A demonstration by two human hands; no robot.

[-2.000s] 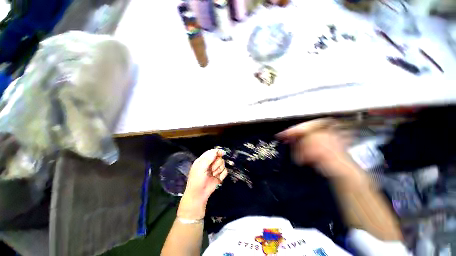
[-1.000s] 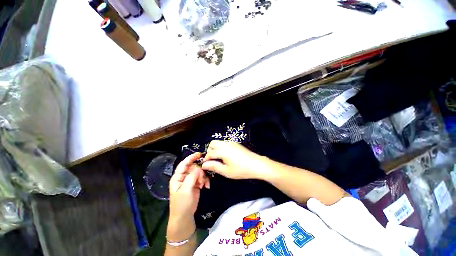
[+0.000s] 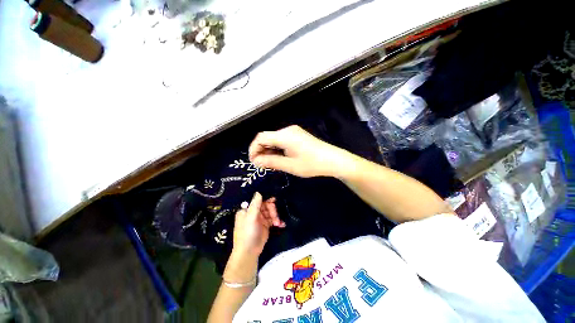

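Note:
The black knit garment with cream leaf and scroll embroidery lies over the lap below the table edge. My left hand grips the garment, its thumb and fingertips at the cloth beside a small pale round button. My right hand is above and a little right of it, over the embroidery, thumb and forefinger pinched together. Any needle or thread between those fingertips is too small to see.
On the white table are a button pile, a long dark strip with a thread curl, and brown thread cones at top left. Bagged garments and a blue crate stand at right. Grey-brown cloth hangs at lower left.
My right hand first came in from the far right to my left fingertips, and has now lifted off them. More embroidery shows on the garment. The view has shifted right and down.

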